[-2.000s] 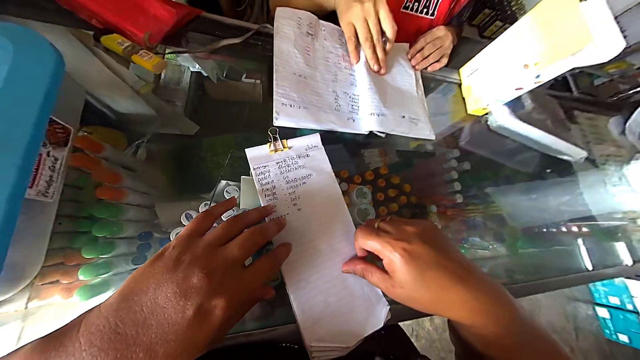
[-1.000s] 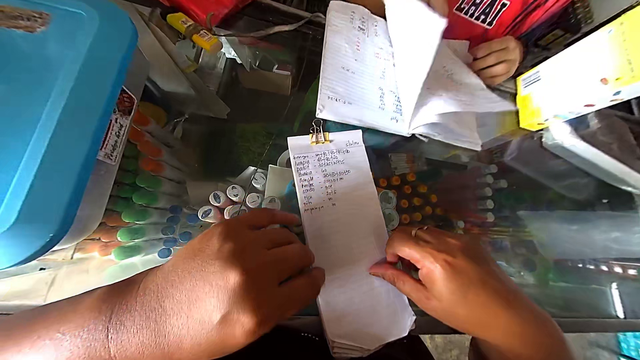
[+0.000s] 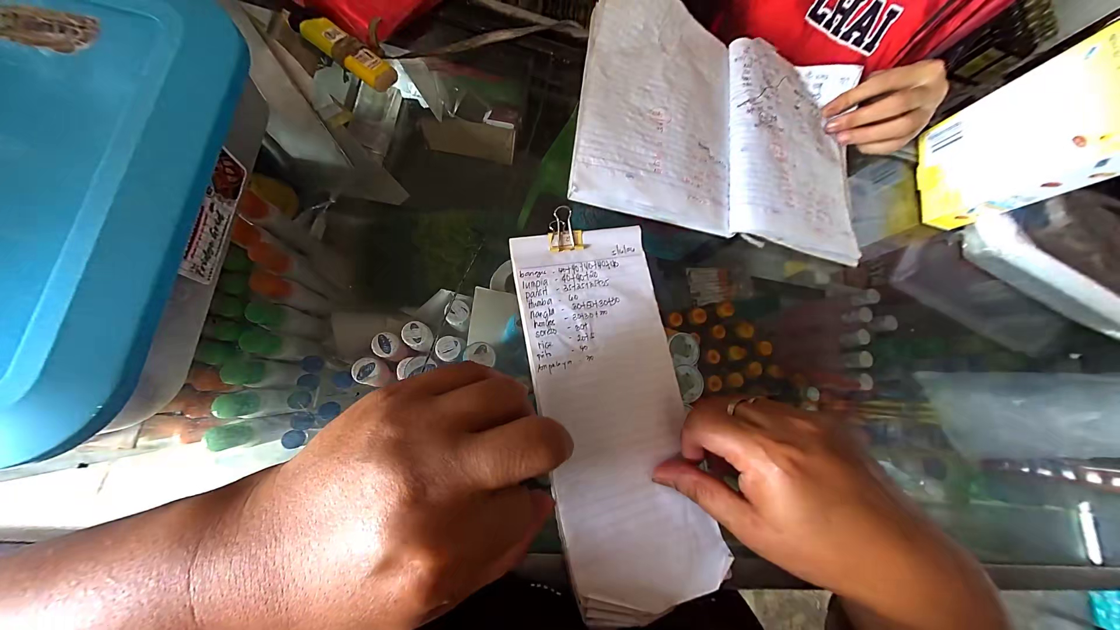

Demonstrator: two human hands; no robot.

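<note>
A long narrow pad of lined paper [image 3: 612, 437] lies on the glass countertop, its upper part covered in handwriting. A binder clip [image 3: 565, 234] with yellow on it grips the pad's top edge. My left hand [image 3: 420, 490] rests at the pad's left edge with its fingers curled; whether it pinches the paper is hidden. My right hand [image 3: 779, 472], with a ring on one finger, lies at the right edge, thumb and bent index finger touching the paper.
Across the counter a person in a red shirt has a hand [image 3: 892, 107] on an open notebook [image 3: 652, 122]. A blue-lidded container [image 3: 105, 192] stands left, a yellow-and-white box [image 3: 1024, 131] right. Capped bottles [image 3: 416, 336] show under the glass countertop [image 3: 464, 210]. A yellow cutter-like tool [image 3: 348, 54] lies upper left.
The fingers of my left hand, spread two seconds ago, are now curled. The other person's notebook pages have been turned, and one of that person's hands has left the view.
</note>
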